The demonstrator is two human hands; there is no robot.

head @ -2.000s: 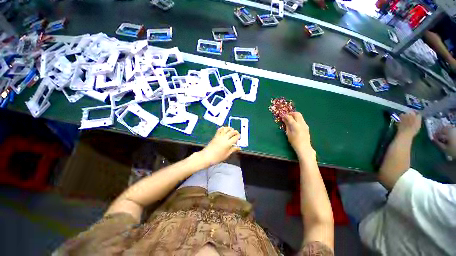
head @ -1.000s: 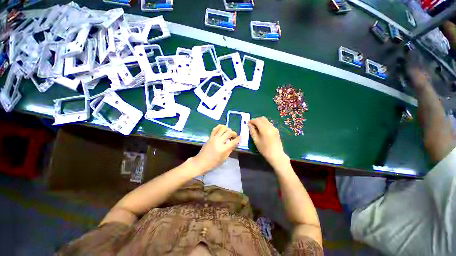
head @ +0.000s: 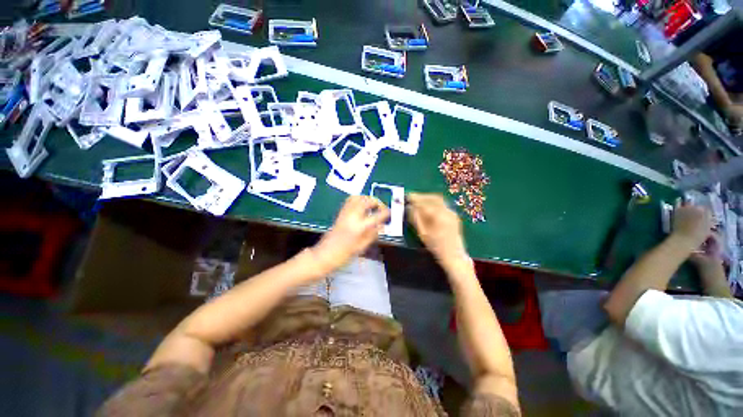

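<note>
A white plastic frame (head: 397, 213) lies upright-on at the front edge of the green bench, between my hands. My left hand (head: 358, 223) is at its left side, with fingertips over the frame. My right hand (head: 436, 226) is at its right side, fingers bent and slightly blurred; whether it pinches a small part is too small to tell. A small pile of copper contacts (head: 464, 174) lies right of the frame. A large heap of loose white frames (head: 147, 85) covers the bench at the left.
Part-assembled units (head: 383, 61) sit on the dark belt behind the pale metal strip (head: 521, 134). A neighbour's hands (head: 692, 224) work at the right, near a dark slim tool (head: 623, 224). A cardboard box (head: 138, 261) and a red stool (head: 517, 305) are below the bench.
My right hand has left the copper pile and come to the right side of the frame. My left hand stays at the frame. The neighbour's arm has moved back from the belt.
</note>
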